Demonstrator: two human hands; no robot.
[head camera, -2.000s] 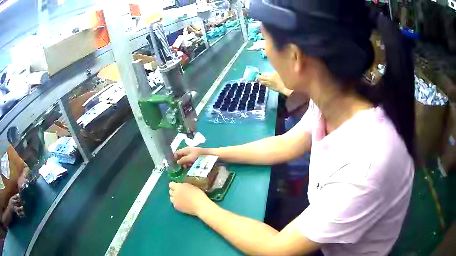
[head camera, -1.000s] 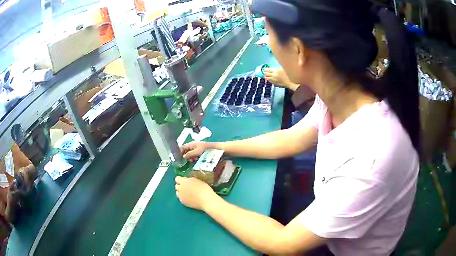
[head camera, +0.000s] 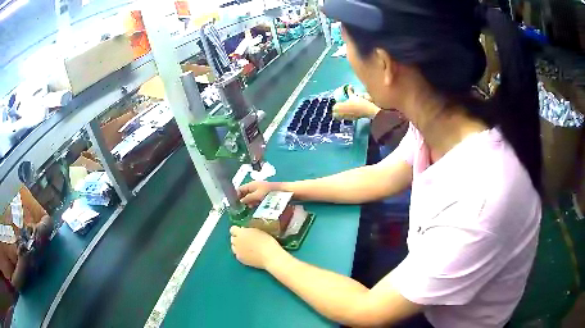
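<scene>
Neither of my hands is in view. Nearest in front of me is a green metal hand press (head camera: 221, 138) standing on the green bench top (head camera: 256, 291). Under it a block with a shiny top and brownish sides (head camera: 274, 211) sits on a green base (head camera: 299, 238). A white crumpled piece (head camera: 260, 172) is at the press's lower end. A neighbour in a pink shirt (head camera: 471, 218) rests both hands around the press foot and block. It is not clear whether those hands hold anything.
Beyond the press, a clear plastic tray (head camera: 319, 122) holds rows of black round parts. Another person's hand (head camera: 351, 107) holds a turquoise unit (head camera: 342, 94) there. A dark green conveyor belt (head camera: 151, 224) runs at left. A pale post (head camera: 173, 96) stands beside the press. Another worker is at far left.
The whole view has shifted slightly, so the press and neighbour appear further right. The far hand with the turquoise unit has moved and turned beside the tray. The neighbour's hands stay by the press foot.
</scene>
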